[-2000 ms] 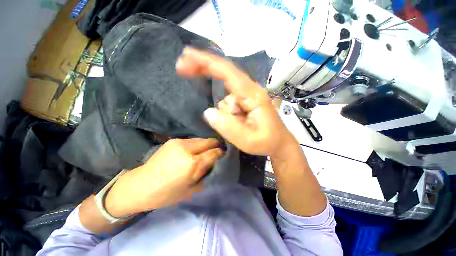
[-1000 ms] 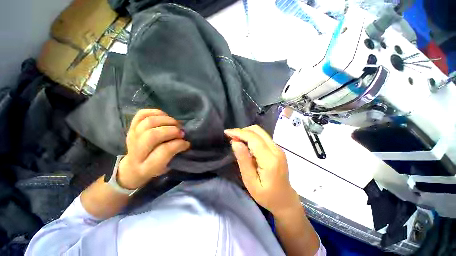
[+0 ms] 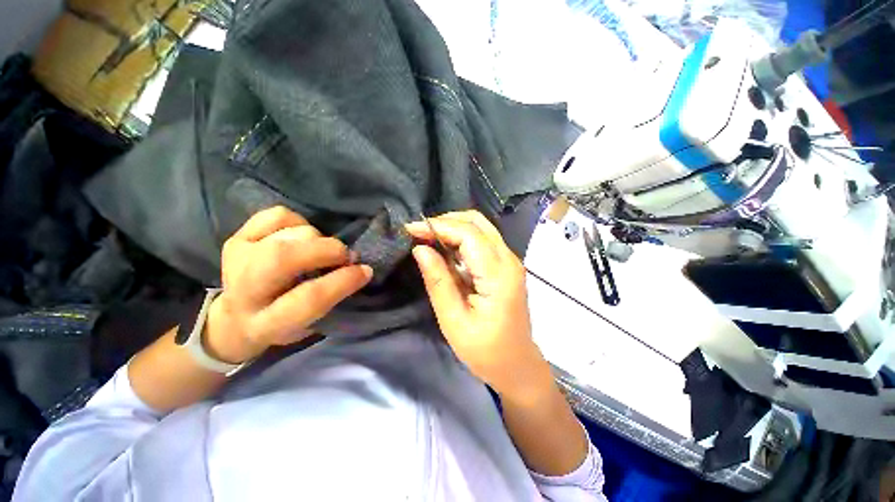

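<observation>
A large charcoal denim-like garment (image 3: 324,108) lies over my lap and the table edge, with yellowish stitch lines on it. My left hand (image 3: 280,284) pinches a small bunched fold (image 3: 383,245) of it between thumb and fingers. My right hand (image 3: 476,294) is just right of the fold, thumb and forefinger close together. A thin pointed sliver shows at its forefinger tip, near the fold; the rest is hidden in the hand, and I cannot tell which tool it is.
A white sewing machine (image 3: 638,147) with a blue stripe stands at the right. A dark slotted metal piece (image 3: 600,267) lies below its head. Black scraps (image 3: 721,412) lie at the table's edge. A cardboard box (image 3: 98,59) is at upper left, dark cloth (image 3: 59,225) below it.
The right hand has come up and left to the fold. The left hand now pinches a raised bunch of cloth. The garment has been shifted, and the view has moved slightly.
</observation>
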